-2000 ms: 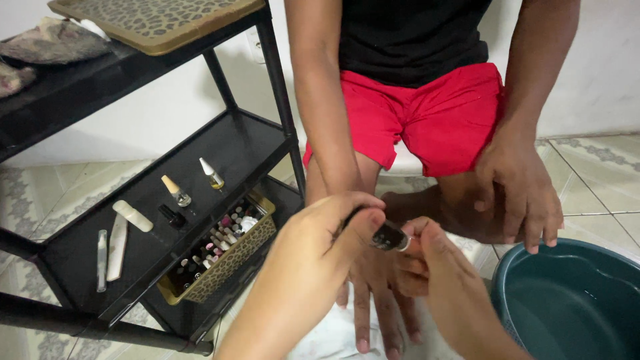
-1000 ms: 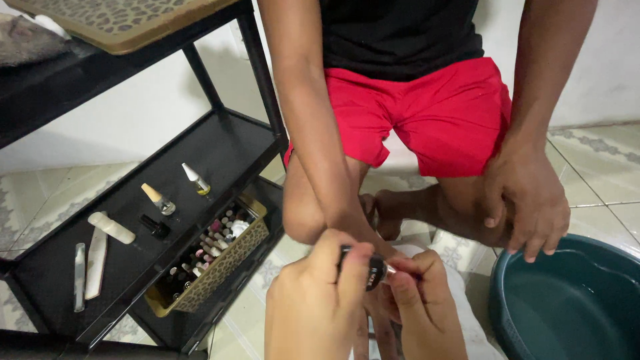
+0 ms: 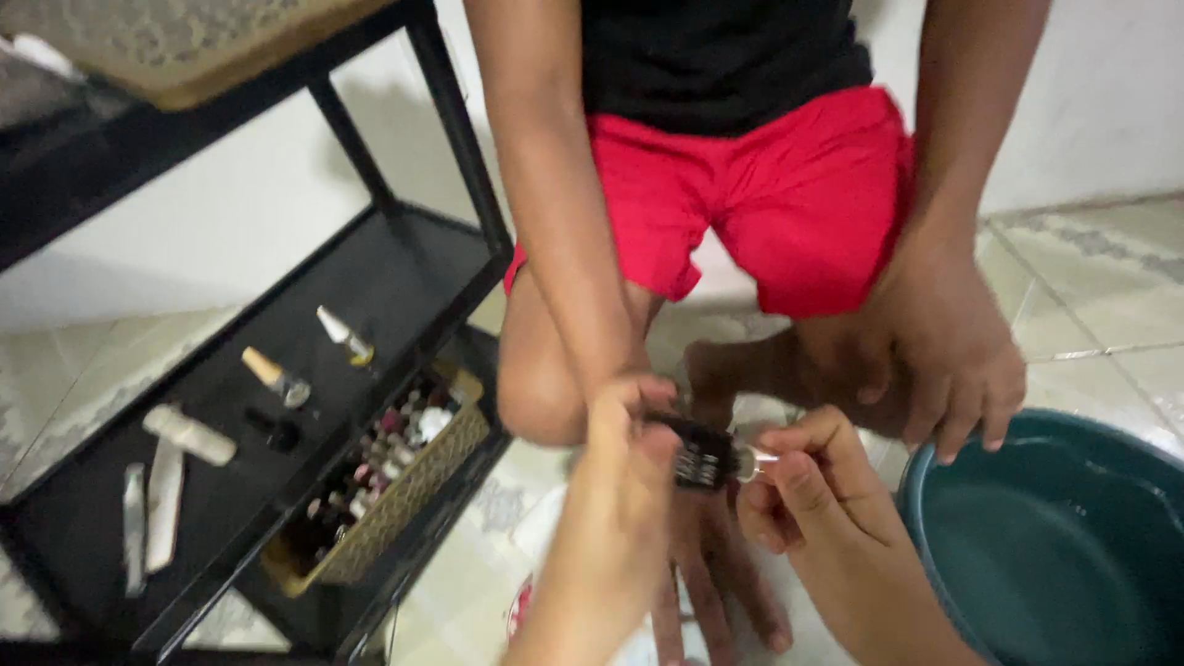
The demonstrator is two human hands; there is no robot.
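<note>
My left hand point(image 3: 624, 453) grips a black nail polish bottle point(image 3: 698, 453) that bears white writing and is tilted on its side, its neck toward the right. The fingers of my right hand point(image 3: 819, 486) pinch a small pale piece at the bottle's neck; blur hides whether it is a cap or a stick. Beneath the bottle, another person's hand point(image 3: 708, 564) lies with fingers spread over a pale cloth. That person's other hand point(image 3: 962, 356) rests on their knee.
At the left, a black shelf rack point(image 3: 398, 250) holds two small bottles point(image 3: 277, 379), a black cap point(image 3: 271, 428) and pale files point(image 3: 165, 499). Below sits a basket point(image 3: 398, 490) of polish bottles. A green basin point(image 3: 1036, 536) of water stands at the right, on floor tiles.
The bottle has turned from upright-looking to more sideways, its writing now facing up. Both hands stay together at its neck. The view has shifted somewhat.
</note>
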